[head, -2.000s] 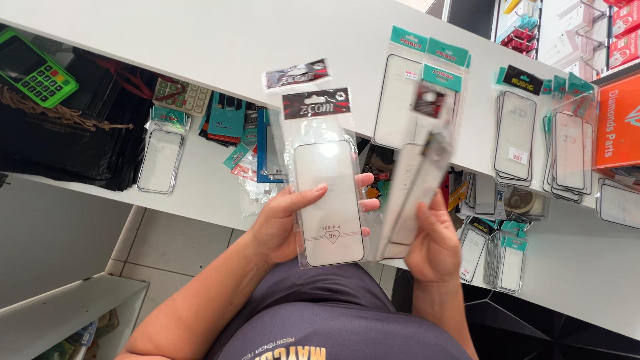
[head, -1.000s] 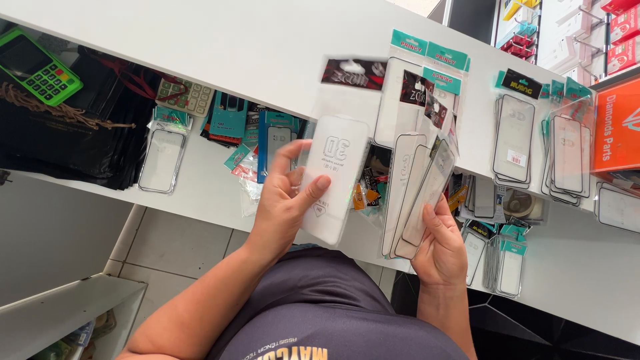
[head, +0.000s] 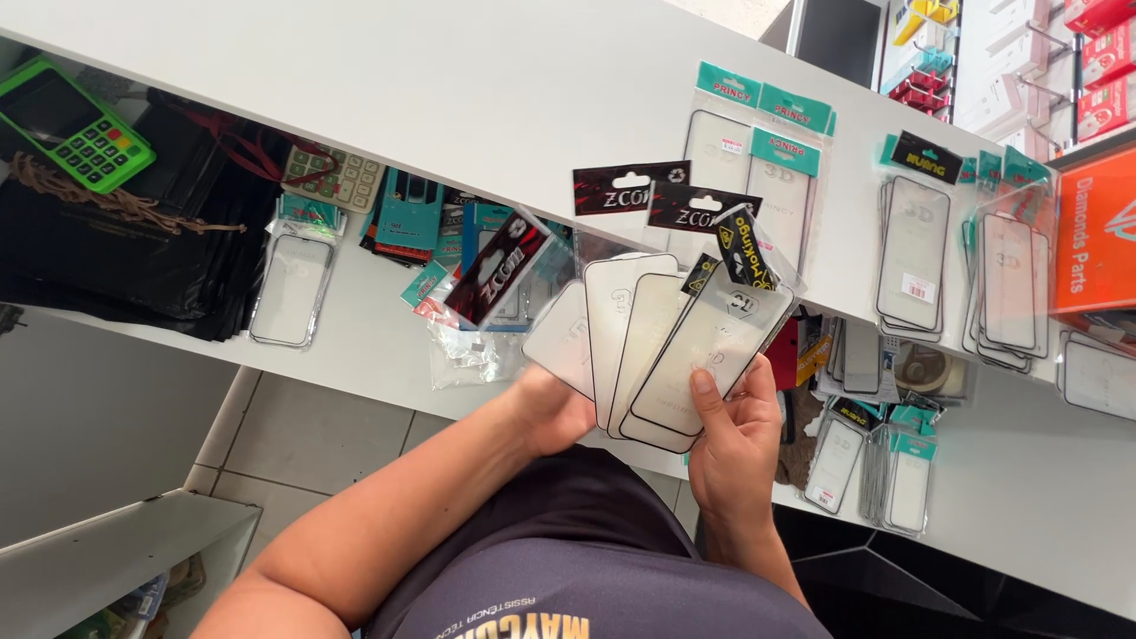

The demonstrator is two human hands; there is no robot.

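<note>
Several packaged phone screen protectors (head: 652, 346) are fanned out between my hands, with black header cards at their tops. My right hand (head: 737, 435) grips the fan's lower right, thumb on the front protector. At the lower left of the fan, my left hand (head: 555, 413) is under the leftmost protector (head: 564, 333); its fingers are mostly hidden behind the packs. Beyond the fan, larger protectors with teal headers (head: 781, 191) lie on the white counter. Farther right are a stack with a black header (head: 914, 244) and another with teal headers (head: 1010, 280).
A green card terminal (head: 75, 124), a calculator (head: 333, 177), black bags (head: 115, 240) and a single protector (head: 293, 288) occupy the shelf at left. More protectors (head: 910, 484) stand at lower right, near an orange box (head: 1096, 240). Hanging goods (head: 1021, 106) are at upper right.
The protector that my left hand held apart now joins the left side of the fan. The packs in my right hand have spread out and moved left, closer to my left hand.
</note>
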